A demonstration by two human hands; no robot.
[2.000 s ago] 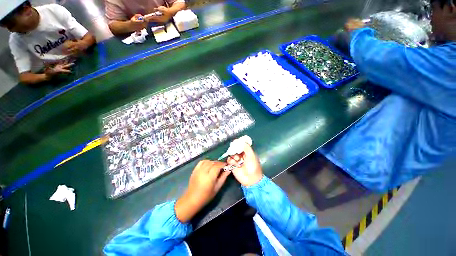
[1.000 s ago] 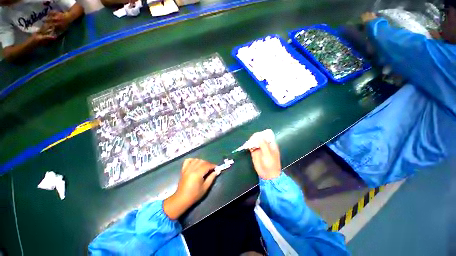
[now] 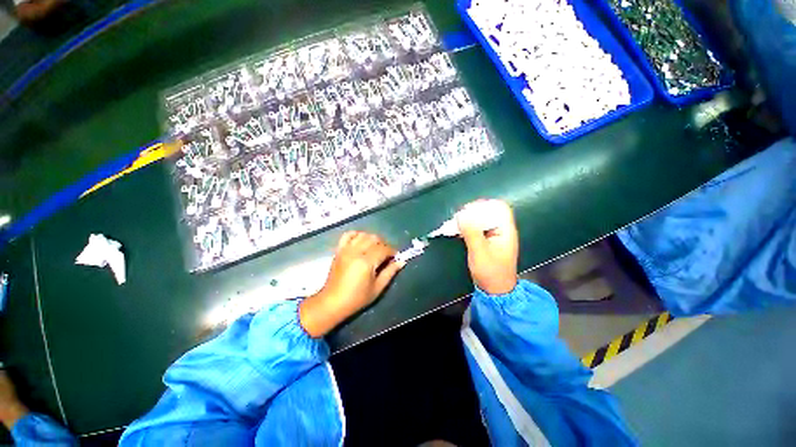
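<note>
My left hand (image 3: 351,278) pinches a small white workpiece (image 3: 410,252) in its fingertips, above the green bench in front of the clear tray. My right hand (image 3: 490,246) holds a white glue bottle (image 3: 454,226), mostly hidden by the fingers. Its thin greenish tip points left and down, at or just over the workpiece's far end; whether they touch I cannot tell. The clear tray (image 3: 191,258) lies beyond my hands, filled with rows of small white and silvery workpieces.
A crumpled white wipe (image 3: 104,256) lies left of the tray. A blue bin (image 3: 565,137) of white parts and another blue bin (image 3: 703,93) of green and silvery boards stand at the right. A neighbour's blue smock (image 3: 716,236) is at the right, another person's hand (image 3: 9,400) at lower left.
The view has tilted down. My hands were close together, then parted with the workpiece in the left and the bottle in the right; now the bottle tip is nearer the workpiece again.
</note>
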